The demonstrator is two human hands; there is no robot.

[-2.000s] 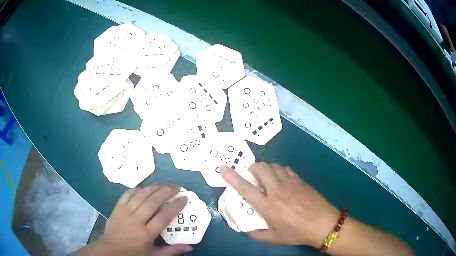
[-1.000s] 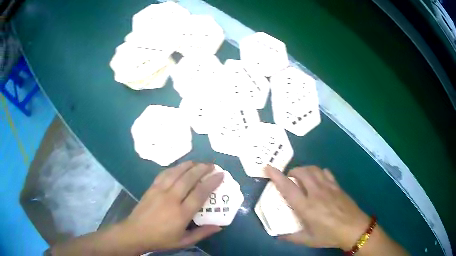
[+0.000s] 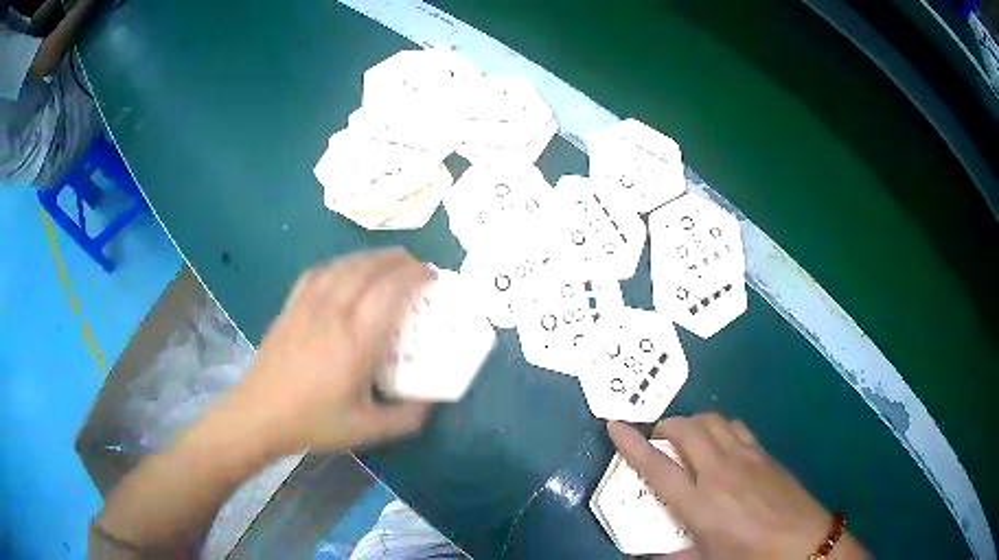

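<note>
My left hand (image 3: 329, 356), somewhat blurred, holds a white hexagonal cover (image 3: 444, 339) over the left part of the bench; whether one or more pieces are in it I cannot tell. My right hand (image 3: 739, 487) lies on another white hexagonal piece (image 3: 635, 509) near the bottom, fingers over its right part; it looks thicker than one sheet. A printed cover (image 3: 633, 366) lies just beyond my right fingertips. Several more covers overlap in the middle, and a stack (image 3: 383, 181) sits at the upper left. The lone cover's earlier spot is behind my left hand.
The dark green bench top (image 3: 247, 142) is bordered by a worn white rail (image 3: 816, 306), with the green conveyor (image 3: 876, 197) beyond. A blue stool (image 3: 99, 208) and a seated person (image 3: 38, 120) are at the upper left. A brown box (image 3: 164, 361) with whitish film stands below the bench edge.
My left hand has lifted from the bottom of the bench and moved up and left, holding a cover. My right hand stays on its piece. The view has shifted, so the covers appear further right.
</note>
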